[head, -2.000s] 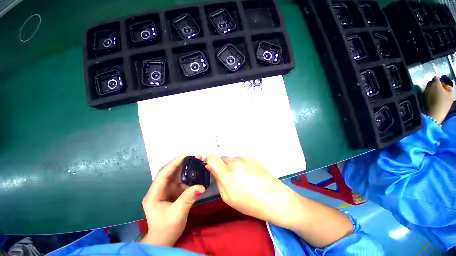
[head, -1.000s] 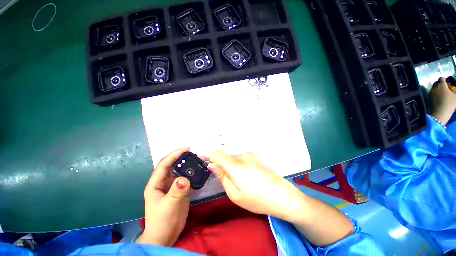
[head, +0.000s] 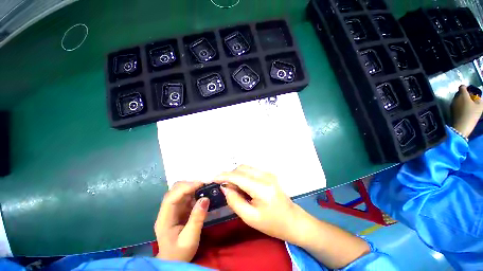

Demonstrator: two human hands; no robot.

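Note:
My left hand [head: 181,218] holds a black housing [head: 211,196] by its edges, low over the front edge of the white paper sheet [head: 238,140]. The housing is tilted; part of its face with a small ring and a bright dot shows. My right hand [head: 259,198] is at the housing's right side, with fingertips touching or very near it. Whether it grips a tool or a part there cannot be told. A black foam tray [head: 207,100] stands behind the sheet, with housings in its pockets and the back right pocket empty. Small dark specks [head: 269,100] lie at the sheet's back edge.
A second foam tray [head: 347,87] with housings stands at an angle to the right, and another [head: 423,45] lies beyond it. A person's hand [head: 466,112] and blue sleeve are at the far right. A dark object [head: 4,143] is at the left edge of the green mat [head: 63,159].
The housing has tipped, so less of its face shows. My right fingers have closed in on its right edge. The camera view has shifted slightly.

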